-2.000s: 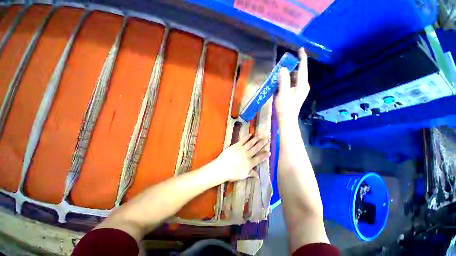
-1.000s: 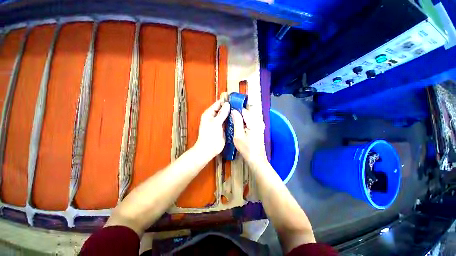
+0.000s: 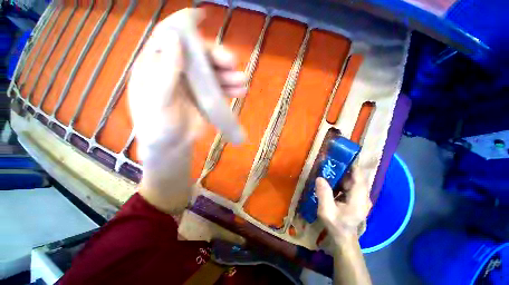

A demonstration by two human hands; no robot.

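My left hand [image 3: 173, 89], raised and blurred close to the camera, holds a flat pale grey-beige cut piece [image 3: 212, 92] with a rounded end. My right hand [image 3: 346, 203] holds the narrow blue cutting die [image 3: 329, 175], thumb on its near side, at the right end of the sheet material [image 3: 385, 67]. White handwriting shows on the die. The waste web [image 3: 282, 106] has thin ribs between large openings, with the orange cutting pad [image 3: 312, 67] showing through. My left hand hides part of the web.
A wooden bed edge [image 3: 83, 167] runs along the near side. The blue press beam [image 3: 441, 19] is at the upper right. A blue tub [image 3: 399, 195] stands beside the bed's right end, with another blue bin [image 3: 463, 259] farther right. A white surface [image 3: 44, 222] is at lower left.
My left hand has left the die and moved left and up, now with a pale cut piece in it. My right hand keeps the die, now tilted. The camera view has turned left.
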